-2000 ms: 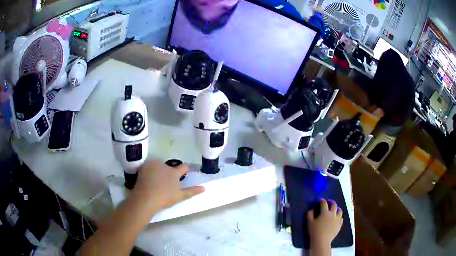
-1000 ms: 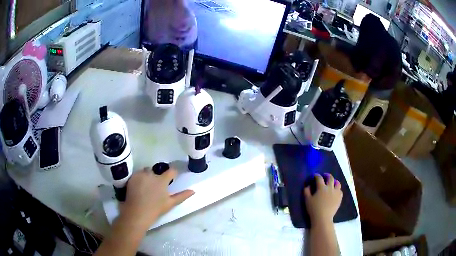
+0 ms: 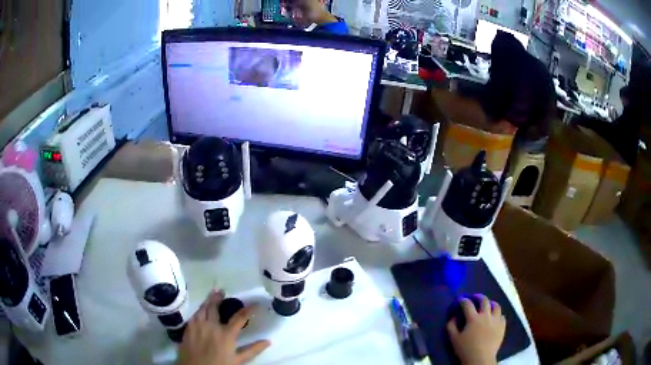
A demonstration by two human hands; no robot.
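Note:
My right hand rests over the dark, blue-glowing computer mouse on the black mouse pad. My left hand lies with fingers spread on the white socket test strip, beside an empty black socket; it grips nothing visible. One bulb camera stands in a socket left of that hand. Another bulb camera stands in a socket to its right. A further black socket is empty. The monitor shows a pale window with a small picture near the top.
PTZ dome cameras stand behind the strip, near the pad and at far left. A smartphone, fan and power supply are left. Pens lie beside the pad. An open carton is right. People are behind.
The view has tilted up, so the table things sit lower. The monitor picture has gone from a full view to a pale window with a small picture. Both hands keep their places.

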